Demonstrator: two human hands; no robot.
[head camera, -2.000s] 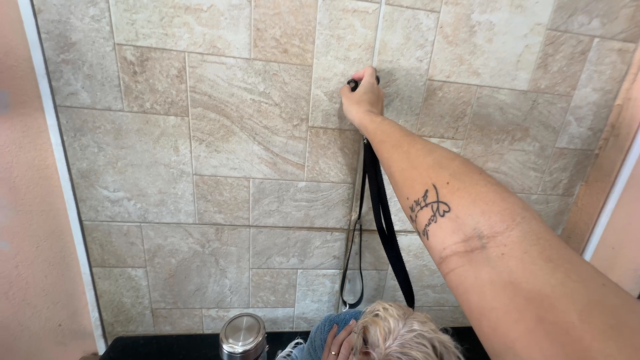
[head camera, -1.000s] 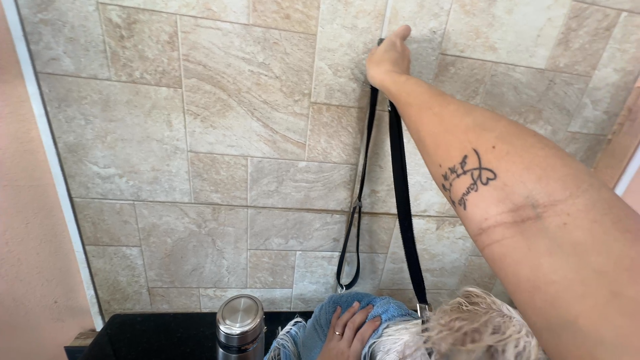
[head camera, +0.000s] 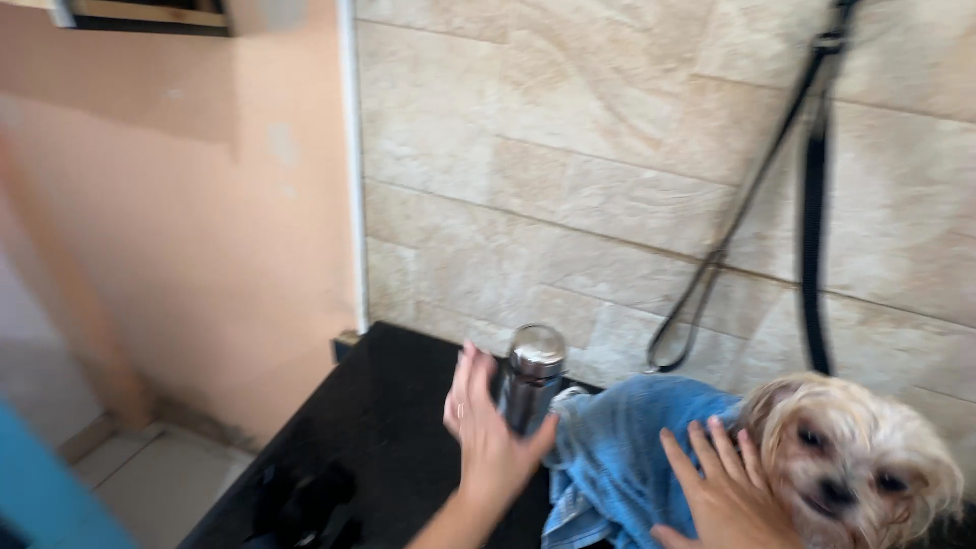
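My left hand [head camera: 492, 427] is spread beside a steel flask [head camera: 532, 381] with a shiny lid; whether its fingers touch the flask is unclear. Fingers apart, my right hand [head camera: 728, 488] rests on a blue towel [head camera: 637, 442] wrapped around a small dog, close to its neck. The dog [head camera: 846, 457] has light, shaggy fur and faces the camera. Behind it a wide black strap [head camera: 814, 244] hangs down, its lower end hidden behind the dog's head. A thinner looped black strap [head camera: 690, 305] hangs to its left.
Under the dog and flask is a black table [head camera: 381, 412]. A dark, blurred object [head camera: 305, 499] lies near its left edge. Stone-look tiles [head camera: 534, 198] cover the wall behind, meeting a peach wall [head camera: 252, 229] at the left.
My right hand has come down from high on the straps to the towel. My left hand has moved off the towel to beside the flask. The view has swung left.
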